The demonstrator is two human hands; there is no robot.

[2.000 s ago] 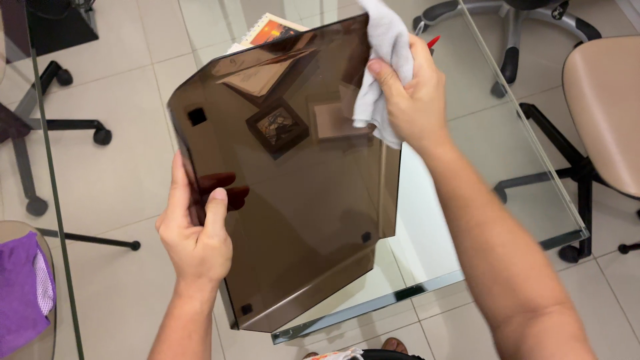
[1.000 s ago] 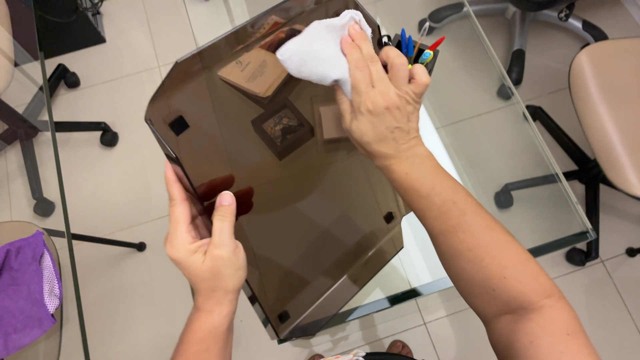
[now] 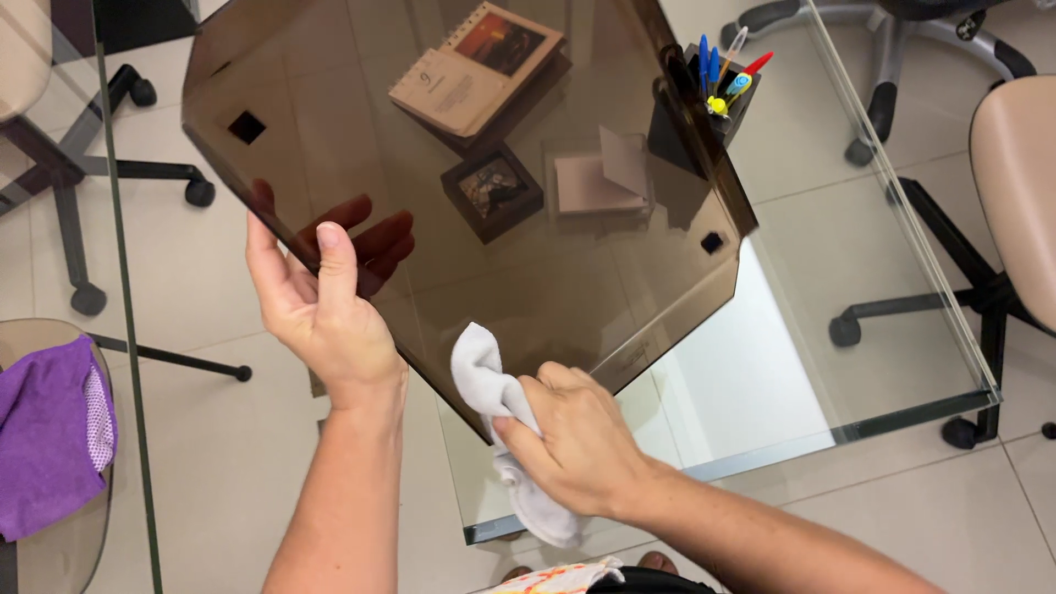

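A smoke-tinted transparent panel [image 3: 528,272] with angled corners and small dark square pads is held up, tilted, above a glass table. My left hand [image 3: 330,305] grips its left edge, thumb on the near face, the fingers showing through from behind. My right hand [image 3: 569,437] holds a bunched white cloth [image 3: 487,371] against the panel's lower corner. Through the panel show a spiral desk calendar [image 3: 478,70], a small framed picture [image 3: 492,192] and a note paper holder [image 3: 598,181].
The glass table [image 3: 916,408] has a black pen holder [image 3: 734,115] with pens at the panel's right. A purple cloth [image 3: 54,437] lies on a chair at the left, beside another glass edge [image 3: 128,313]. A beige office chair [image 3: 1019,190] stands at the right, on a tiled floor.
My right hand and the white cloth have moved from the panel's upper part down to its lower corner. My left hand still holds the left edge. More of the pen holder shows now.
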